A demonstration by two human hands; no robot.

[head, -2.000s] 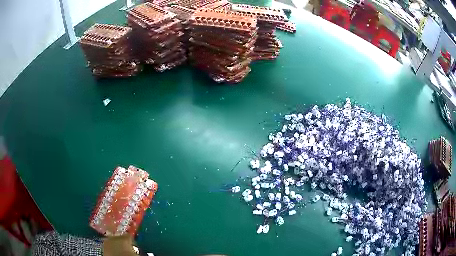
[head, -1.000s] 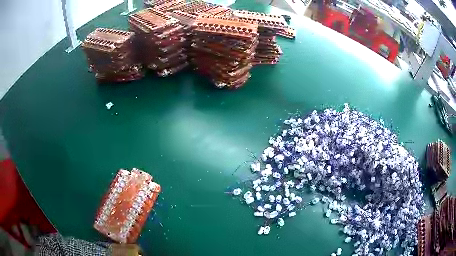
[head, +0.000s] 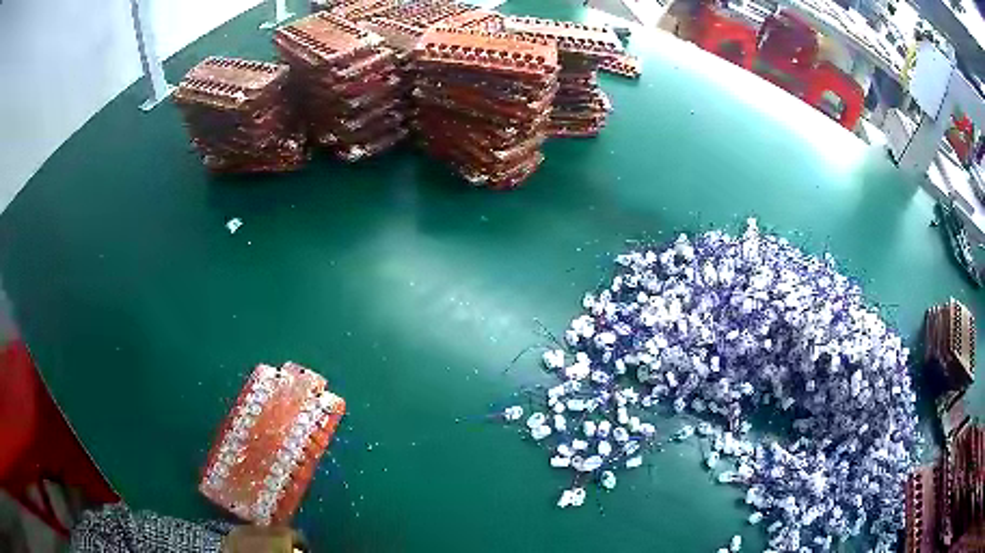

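Note:
A filled reddish-brown plate (head: pixel 270 445) lies tilted at the lower left on the green table, with two whitish rows of seated components and fine dark leads at its right side. My left hand, or its tan cuff (head: pixel 262 539), shows only as a small part at the bottom edge, just below the plate, at the end of a grey checked sleeve (head: pixel 146 531). Its fingers are cut off, so its grip cannot be seen. My right hand is out of the picture. A large crescent heap of small white components with purple-blue leads (head: pixel 756 324) lies at the right.
Several tall stacks of brown plates (head: pixel 481 108) stand at the far left. More brown plates (head: pixel 950 344) are piled at the right edge. A small white scrap (head: pixel 233 225) lies on the table (head: pixel 367 270). Red stools (head: pixel 830 91) stand beyond the far edge.
The view shifts slightly. The tan part at the bottom has drawn a little lower, showing more of the plate's near end than two seconds ago. The heap looks the same.

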